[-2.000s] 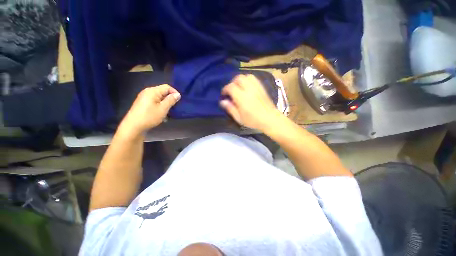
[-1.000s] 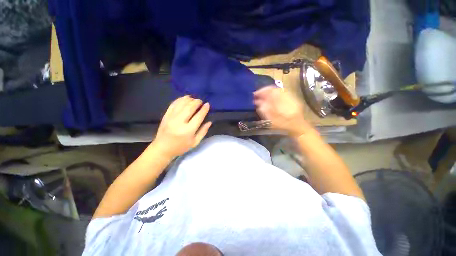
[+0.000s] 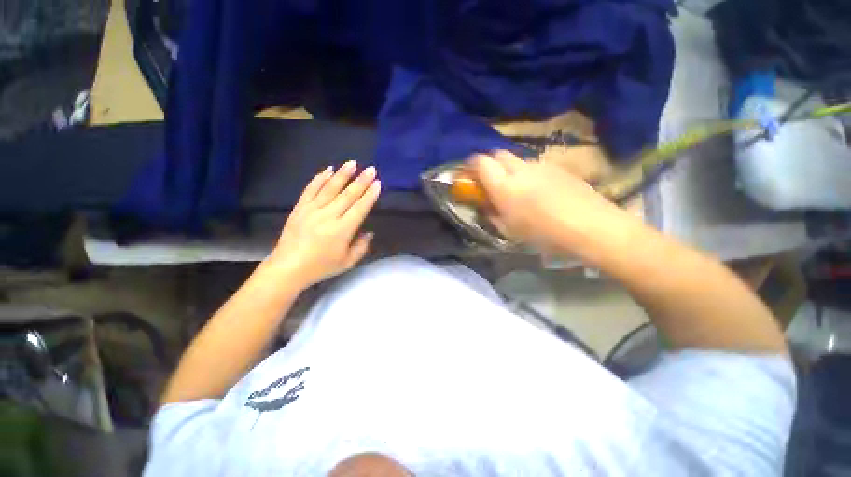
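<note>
The navy garment part [image 3: 420, 140] lies over the dark padded pressing board [image 3: 294, 158]. My right hand [image 3: 513, 196] is closed on the orange handle of the silver steam iron [image 3: 448, 200], at the garment's right lower edge. Whether the iron's sole touches the cloth cannot be told. My left hand [image 3: 327, 219] is flat with fingers extended, over the board's front edge just left of the garment part, and holds nothing.
A heap of navy cloth [image 3: 560, 56] lies behind the board, with more hanging over its left part. A yellow-green cord [image 3: 700, 140] runs right from the iron, past a white container [image 3: 784, 168] with a blue top. The tan base board [image 3: 569, 130] shows behind.
My right hand has taken hold of the iron and brought it left from the tan board to the garment. My left hand has moved slightly left, its fingers now straighter. The cloth has shifted.
</note>
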